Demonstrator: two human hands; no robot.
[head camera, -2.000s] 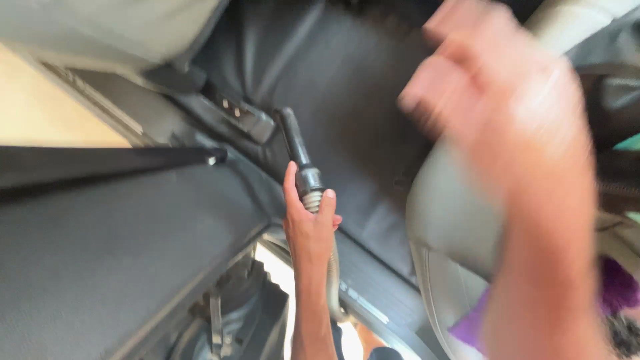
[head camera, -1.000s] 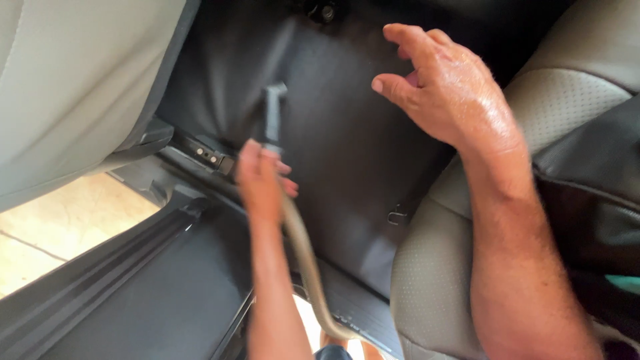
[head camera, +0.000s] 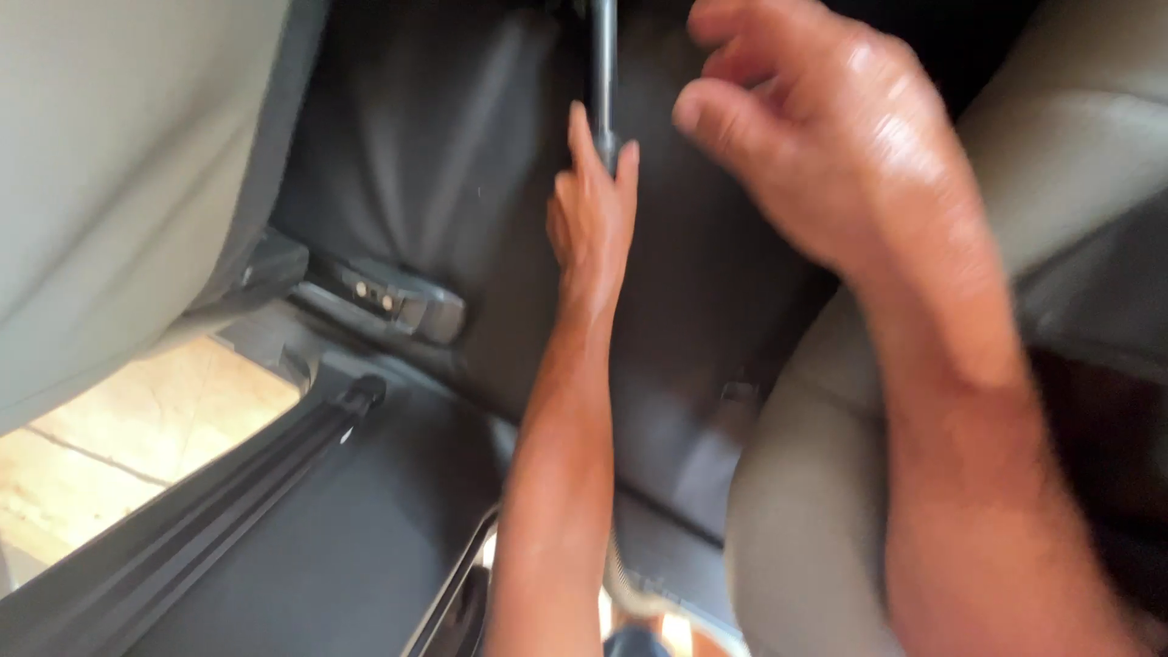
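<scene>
My left hand (head camera: 593, 201) grips a dark vacuum nozzle tube (head camera: 604, 82), which points away from me over the black car floor covering (head camera: 493, 173). The far end of the tube runs out at the top of the view. A beige ribbed hose (head camera: 630, 584) shows below, partly hidden behind my left forearm. Nearer to me and to the right, my right hand (head camera: 803, 109) hangs in the air with bent fingers and holds nothing. It is nearest to the tube and the rear seat.
A light grey front seat back (head camera: 119, 164) stands at the left. A rear seat cushion (head camera: 803, 493) lies at the right. A seat rail end (head camera: 411, 306) sits on the floor by the door sill. The dark door panel (head camera: 347, 511) fills the lower left.
My left hand has moved farther forward into the footwell with the tube in its grip. My right hand stays raised at the right.
</scene>
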